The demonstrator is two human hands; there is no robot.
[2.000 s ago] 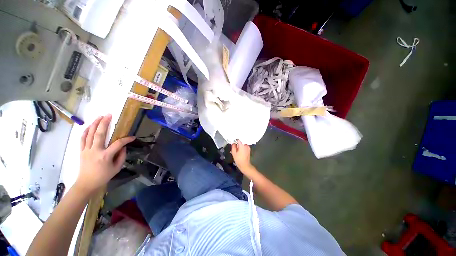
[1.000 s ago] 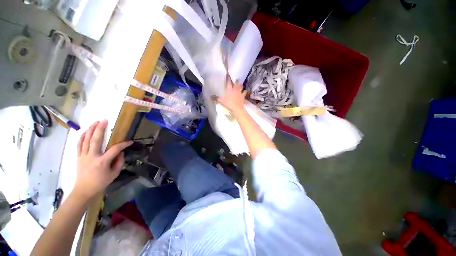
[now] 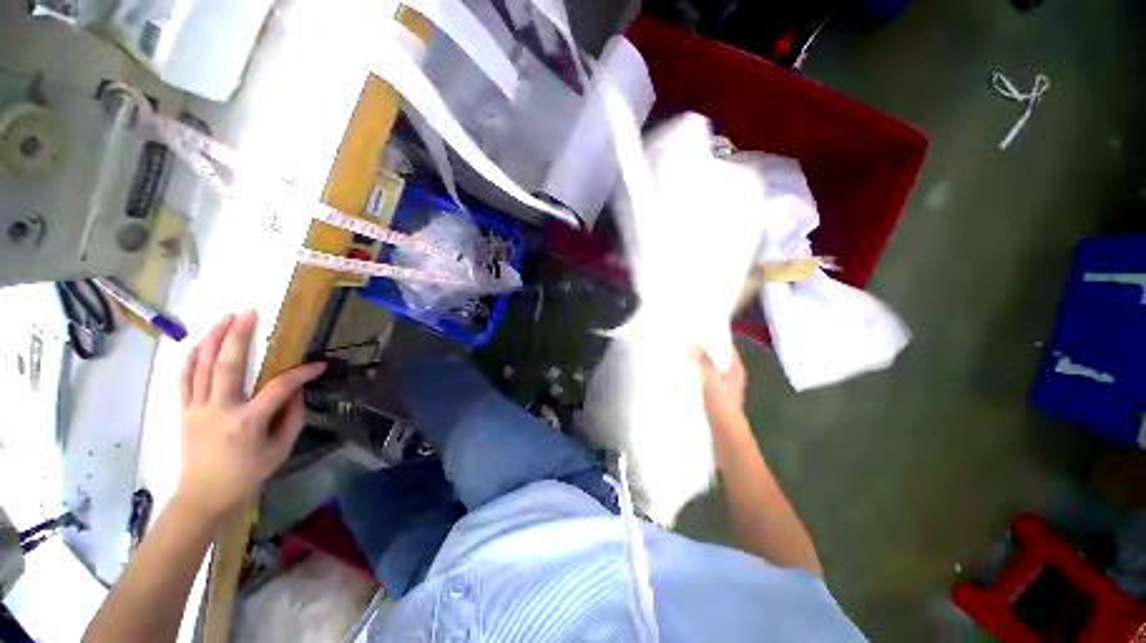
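A long bundle of white fabric (image 3: 685, 289) hangs from my right hand (image 3: 721, 377), blurred by motion, in front of the red crate (image 3: 855, 138). My right hand grips its right side; some fingers are hidden behind the fabric. My left hand (image 3: 239, 408) rests on the wooden table edge, fingers apart on the white top and thumb over the edge, holding nothing. Another white bundle (image 3: 823, 329) with a yellowish band (image 3: 792, 269) lies over the crate's near rim.
A blue basket (image 3: 471, 324) with a clear bag sits under the table edge. A tape measure (image 3: 365, 266) and white strips (image 3: 434, 107) hang off the table. A white roll (image 3: 597, 132) stands beside the crate. Scissors (image 3: 86, 317) and a pen (image 3: 145, 309) lie by the machine.
My right hand has gripped the white bundle and moved it right and toward me, away from the white roll and hanging strips. My left hand stays on the table edge.
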